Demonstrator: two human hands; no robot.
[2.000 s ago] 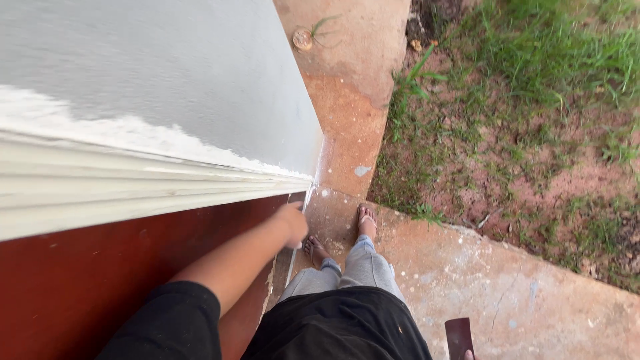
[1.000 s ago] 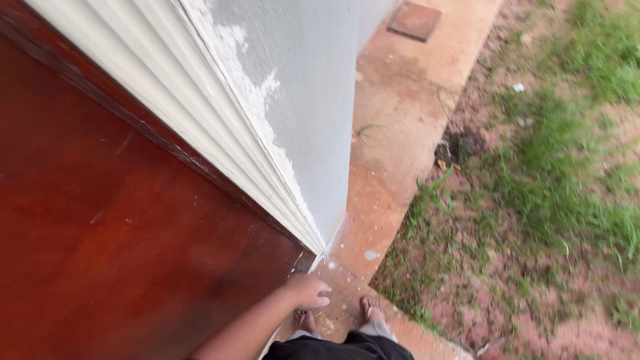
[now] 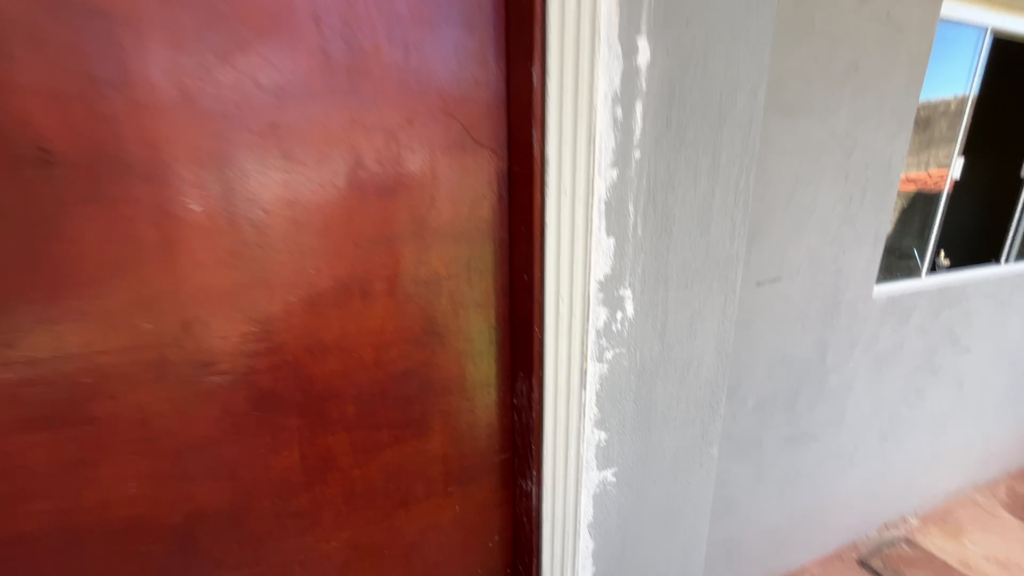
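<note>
Neither of my hands shows in the head view now. A glossy reddish-brown wooden door fills the left half, with light reflected on its surface. Beside it stands a dark red frame strip, and against that a cream ribbed trim running from top to bottom. A ragged band of white filler or paint follows the trim's right edge and laps onto the grey wall. Thinner white streaks mark the wall near the top.
Farther right the grey wall turns a corner and holds a sliding glass window with a white sill. Reddish paving lies at the wall's foot, bottom right.
The view has swung up from the ground to the door and wall. My left hand and forearm, low beside the door before, are out of view, as are my feet.
</note>
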